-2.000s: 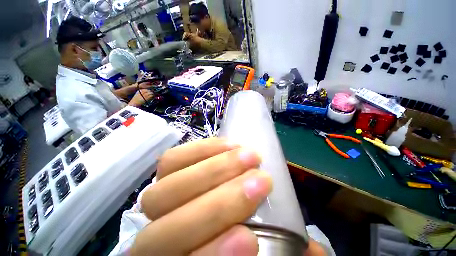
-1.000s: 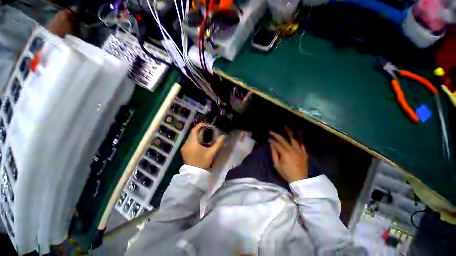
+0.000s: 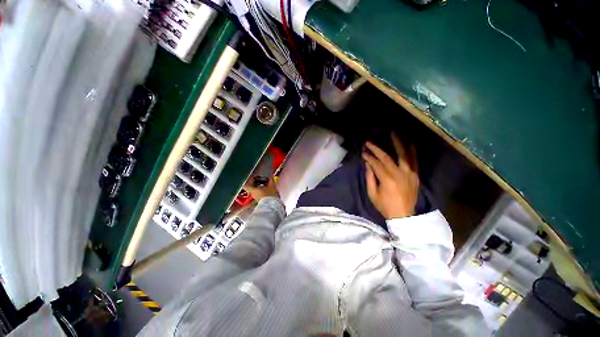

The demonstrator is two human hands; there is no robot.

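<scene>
My left hand [image 3: 263, 190] is small in view, low beside the edge of a lower green surface, next to red things [image 3: 243, 197]. A small dark shape is at its fingertips; whether it grips anything is not clear. My right hand [image 3: 395, 184] lies over dark cloth at my lap, with fingers extended, partly apart and nothing seen in them. A round can or bottle [image 3: 266, 113], seen from above, stands on the lower green surface beside a white tray [image 3: 247, 135] with rows of small dark parts.
White stacked sheets [image 3: 59, 131] fill the left, with black watches [image 3: 125, 158] beside them. The green bench [image 3: 487, 85] runs across the upper right. Cables [image 3: 270, 46] hang at top centre, above a white cup [image 3: 339, 92]. A pale tray [image 3: 503, 263] sits lower right.
My left hand has let go of the can, which now stands by the tray, and has moved lower. My right hand has moved slightly up. The view has shifted downward.
</scene>
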